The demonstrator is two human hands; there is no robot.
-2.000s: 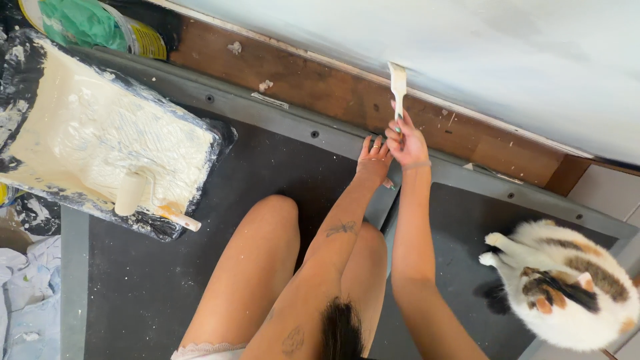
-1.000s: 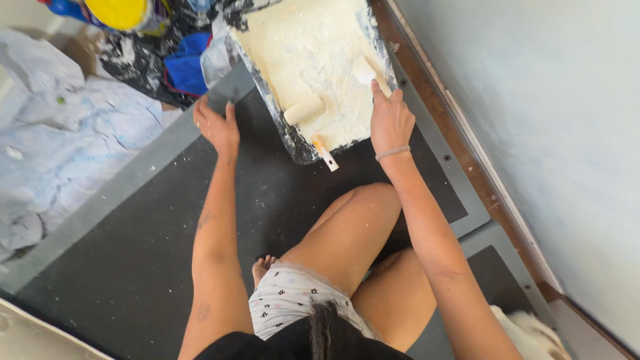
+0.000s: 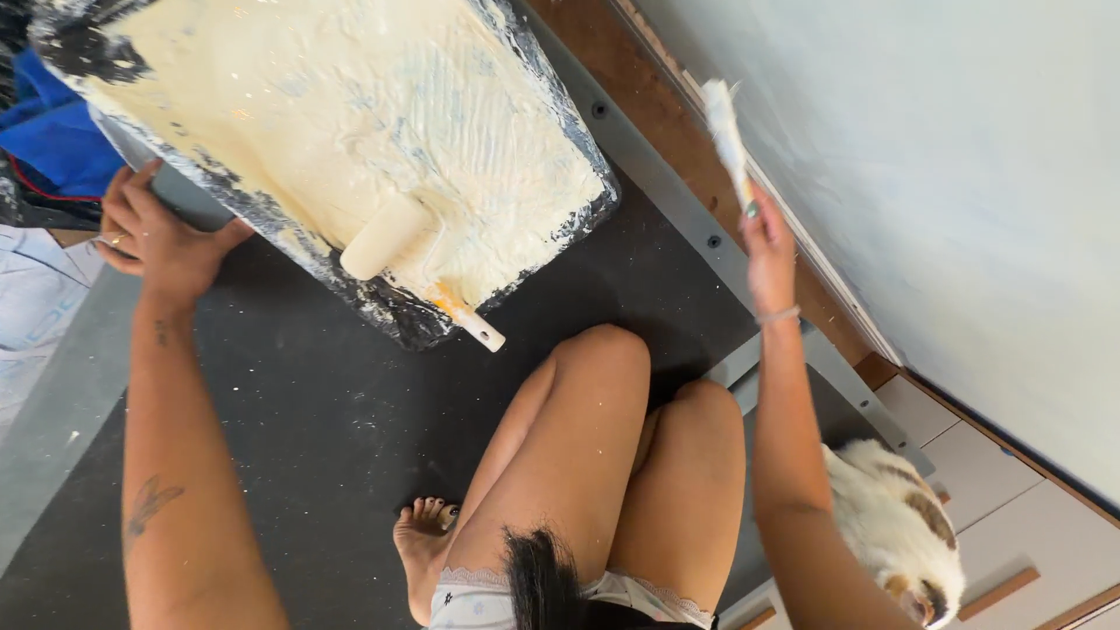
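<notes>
My right hand (image 3: 768, 236) grips the handle of a paintbrush (image 3: 728, 140), whose bristles carry pale paint and point up close beside the wall (image 3: 945, 175). With fingers spread, my left hand (image 3: 166, 232) rests at the grey edge of the platform, beside the paint tray (image 3: 582, 166). Cream paint coats the tray, which has a black, paint-smeared rim. A small paint roller (image 3: 385, 236) lies in it at the near end, its handle (image 3: 479, 331) sticking out over the rim.
A calico cat (image 3: 901, 525) lies at the lower right, close to my right arm. Blue cloth (image 3: 61, 131) and a paint-marked sheet (image 3: 35, 297) are at the left. The dark platform (image 3: 332, 420) under my legs has a grey metal frame (image 3: 665, 188) with bolts.
My right hand, over the tray with the brush a second ago, is now beside the wall. My left hand has come nearer the tray. The view has turned since the first frame.
</notes>
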